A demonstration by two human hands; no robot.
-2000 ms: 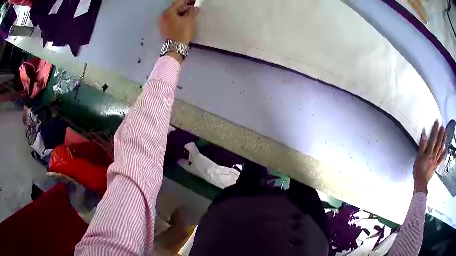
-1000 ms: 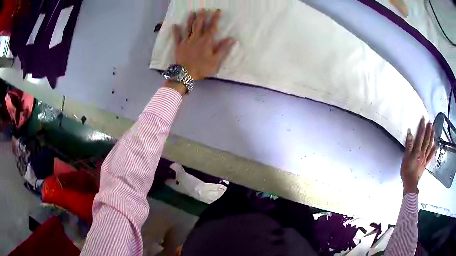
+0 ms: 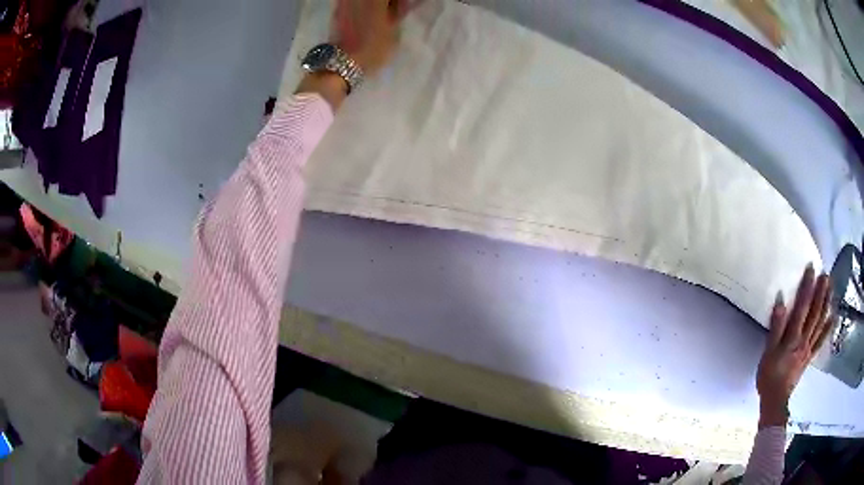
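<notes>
A long curved off-white sheet [image 3: 531,133] lies flat on the pale table, with faint lines along its near edge and a thin dark edge of fabric beneath. My left hand [image 3: 368,33] is at the top edge of the picture over the sheet's left part, blurred and partly cut off; its fingertips and any hold are unclear. My right hand [image 3: 794,336] lies palm down on the sheet's narrow right tip, fingers extended, holding nothing. The grey metal base plate [image 3: 843,358] is just right of it, partly cut off.
Dark purple cut pieces [image 3: 109,118] with white paper strips lie at the table's left end. A narrow purple fabric strip [image 3: 758,57] curves beyond the sheet. A thin black cable [image 3: 839,40] is at the top right. Red cloth [image 3: 128,384] lies below the table's beige edge [image 3: 426,374].
My left hand first slid onto the sheet's left part, fingers spread, then moved up to the picture's top edge. My right hand stays at the right tip. The view has shifted.
</notes>
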